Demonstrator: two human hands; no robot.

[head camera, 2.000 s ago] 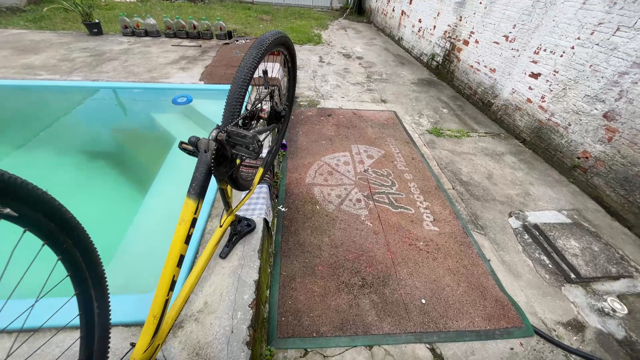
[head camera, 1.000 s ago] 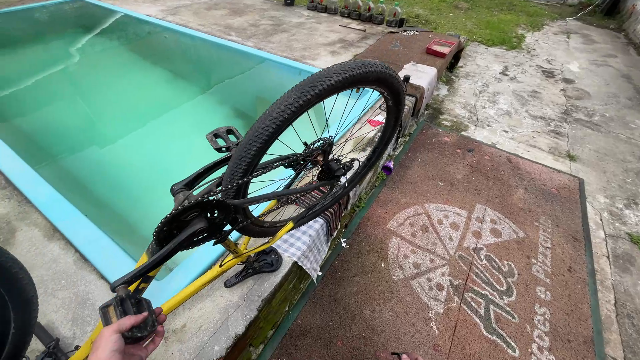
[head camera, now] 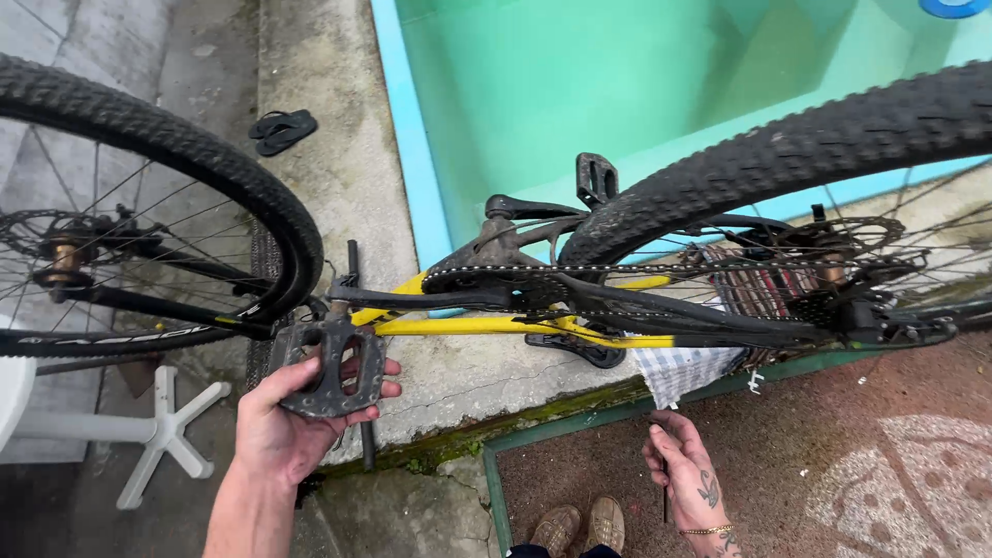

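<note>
A yellow and black bicycle (head camera: 496, 325) stands upside down beside a pool. My left hand (head camera: 298, 418) grips its near black platform pedal (head camera: 337, 368), thumb on top and fingers beneath. The crank arm (head camera: 434, 298) points left from the chainring, and the chain (head camera: 697, 269) runs right to the rear sprockets. My right hand (head camera: 682, 473) is closed around a thin dark rod-like tool (head camera: 666, 496), below the saddle (head camera: 581, 350) and over the mat. The far pedal (head camera: 597, 180) is by the rear tire (head camera: 775, 155). The front wheel (head camera: 287, 232) is at the left.
The pool (head camera: 411, 155) lies behind the bicycle. A checked cloth (head camera: 686, 372) and a striped woven cloth (head camera: 763, 302) lie beneath the rear wheel. Black flip-flops (head camera: 283, 132) rest on the concrete. A white plastic stand base (head camera: 167, 434) is at lower left. A brown, green-edged mat (head camera: 775, 449) lies below.
The view has swung left and down. My left hand, absent two seconds ago, was on the pedal one second ago and still holds it. My right hand has come into view.
</note>
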